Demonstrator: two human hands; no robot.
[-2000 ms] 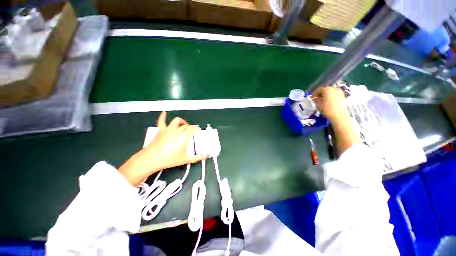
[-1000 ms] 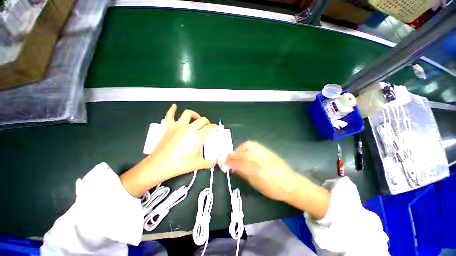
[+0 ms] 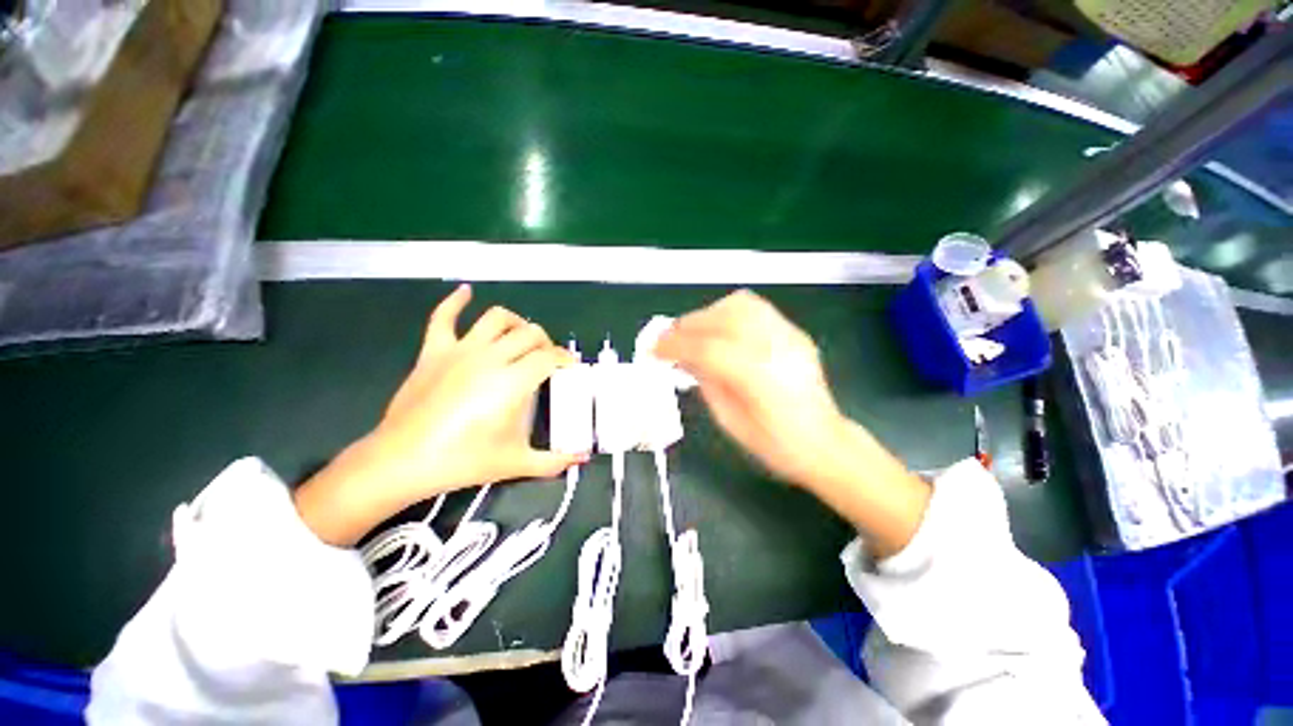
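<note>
Several white power adapters [image 3: 616, 407] lie side by side on the green bench, pins pointing away from me. Their bundled white cords [image 3: 591, 610] hang toward the bench's front edge. My left hand [image 3: 475, 397] grips the adapter at the left end of the row, thumb below and fingers above; its palm hides what lies under it. My right hand [image 3: 745, 372] is shut on a small white cloth [image 3: 655, 338] at the upper edge of the right adapter, slightly blurred.
A blue tray [image 3: 970, 372] with a white bottle [image 3: 978, 298] and round clear lid [image 3: 961, 254] stands at the right by a metal post. A black marker [image 3: 1037, 433], a red-handled blade [image 3: 981, 437] and a clear tray of cords [image 3: 1184, 411] lie nearby. A carton [image 3: 128, 185] is upper left.
My right hand came from the blue tray to the adapters, then moved up from the right adapter's lower end to its pin end. My left hand shifted slightly left, and the adapters now sit closer together.
</note>
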